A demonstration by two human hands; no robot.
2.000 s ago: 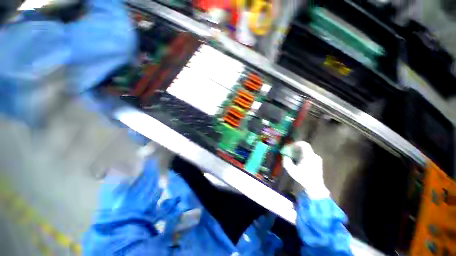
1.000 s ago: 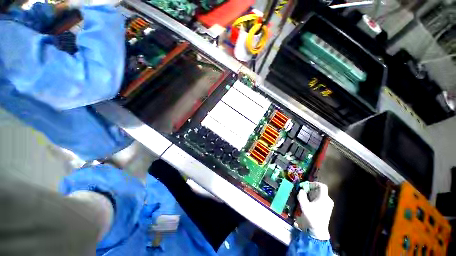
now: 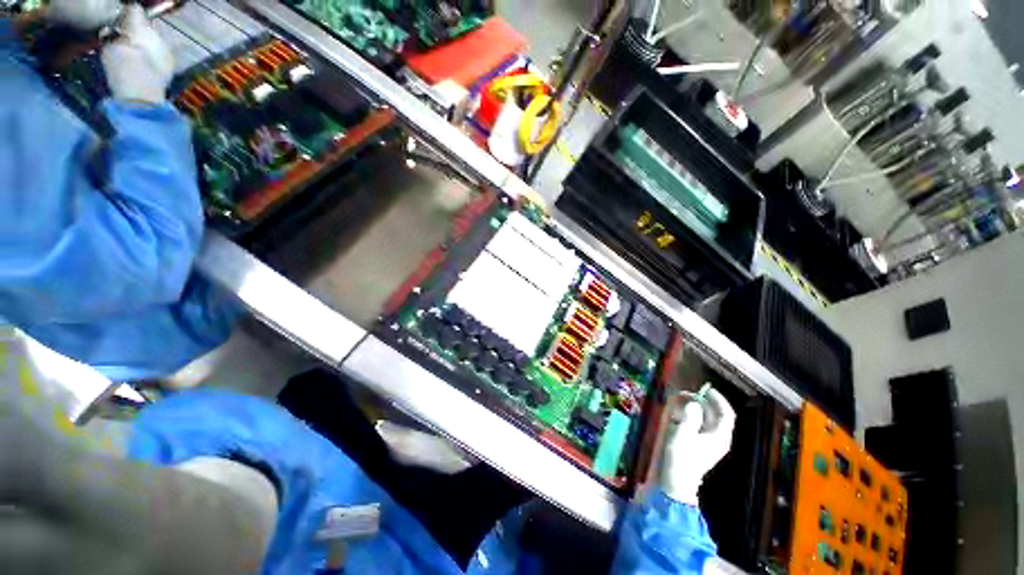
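My right hand [image 3: 697, 436], in a white glove, is beside the right end of the main circuit board [image 3: 458, 357]. Its fingers are closed on a small pale-green piece [image 3: 704, 392], of which only a sliver shows. The board lies in its carrier [image 3: 561, 445], with white blocks [image 3: 515, 283], orange-copper coils [image 3: 579, 328] and black round cans [image 3: 477, 352]. A small green board piece [image 3: 612, 443] sits at its lower right. I cannot make out my left hand.
Silver rails [image 3: 438, 402] border the carriers. An orange cover plate [image 3: 844, 494] lies at right. Behind are a black bin [image 3: 629, 230] holding green strips and a yellow loop [image 3: 541, 121]. At upper left, another person's gloved hand [image 3: 138, 56] is over another board.
The view has shifted, with the main board now slightly further left. My right hand has lifted a little away from the board's end, still holding the small piece. The other person's hand now shows clearly.
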